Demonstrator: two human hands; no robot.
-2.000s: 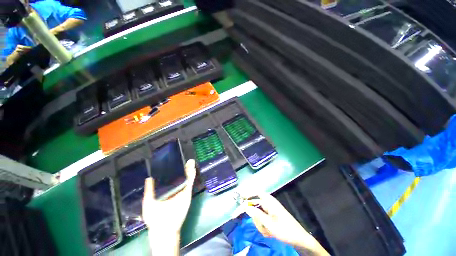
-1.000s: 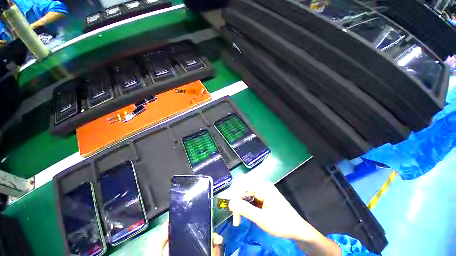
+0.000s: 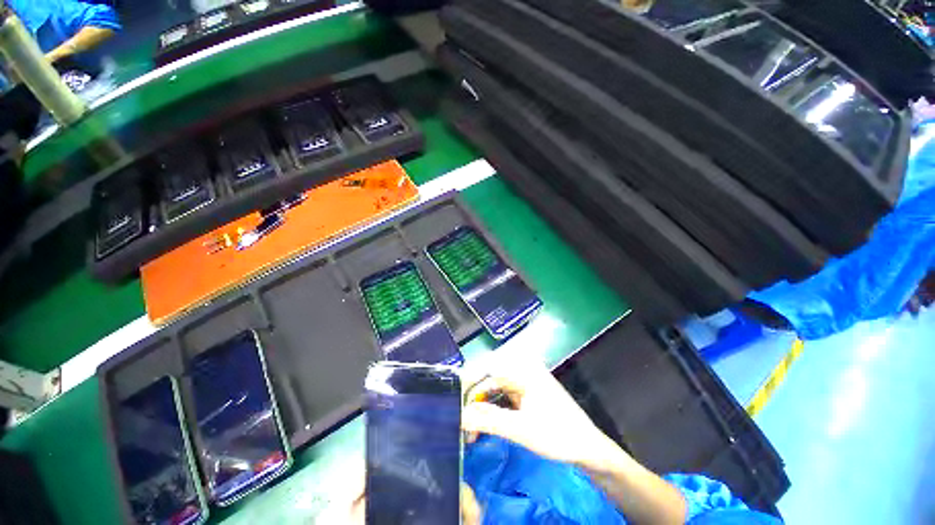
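A smartphone (image 3: 414, 446) with a dark screen stands raised at the bottom centre, in my left hand (image 3: 469, 507), which is mostly hidden behind it; only fingertips show at its edges. My right hand (image 3: 523, 410) is beside the phone's right edge, its fingers pinching a small dark and yellowish piece (image 3: 498, 397), probably the test plug. The near foam tray (image 3: 318, 344) holds two phones with green lists, one (image 3: 402, 313) partly behind the held phone, the other (image 3: 482, 282) at the right. Two dark-screened phones (image 3: 238, 415) lie in its left slots. The middle slot is empty.
An orange mat (image 3: 297, 241) with small parts lies behind the near tray. A rear foam tray (image 3: 251, 179) holds several dark pieces. Stacked foam trays (image 3: 656, 164) rise at the right, with black trays (image 3: 666, 410) below the bench edge. A person's blue sleeve (image 3: 62, 26) shows at upper left.
My left hand has lifted the phone from the middle slot towards me. My right hand has moved up beside the phone's edge with the small piece. The view has shifted slightly.
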